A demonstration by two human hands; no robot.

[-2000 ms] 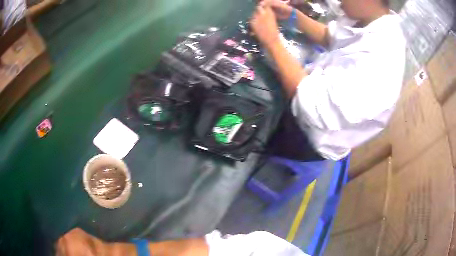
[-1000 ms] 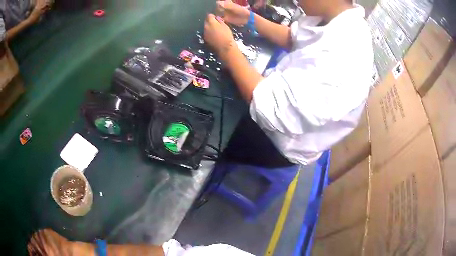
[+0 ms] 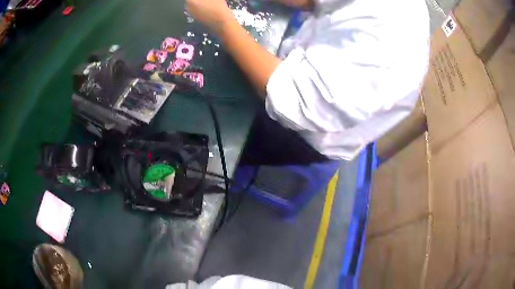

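Neither of my hands is in view; only a white sleeve (image 3: 237, 281) shows at the bottom edge. Nearest in front of me, the tip-cleaning cup (image 3: 56, 267) stands at the lower left, cut by the bottom edge, with brownish shavings inside. A white square pad (image 3: 55, 216) lies just beyond it. Two black fume fans with green labels stand side by side further on, the right one (image 3: 165, 175) larger in view and the left one (image 3: 73, 165) partly turned away. A pink housing (image 3: 4, 193) lies at the left edge.
A black device (image 3: 121, 96) stands behind the fans. Several pink housings (image 3: 178, 66) lie beyond it. A person in a white coat (image 3: 350, 73) sits at the right, forearm over the bench. Black cables (image 3: 217, 132) hang over the bench edge. A blue stool (image 3: 282, 189) and cardboard boxes (image 3: 468, 169) are at the right.
The view has shifted, so the cup, pad and fans appear lower and further left. My forearm with the blue wrist band, seen at the bottom before, has left the picture; only the sleeve remains.
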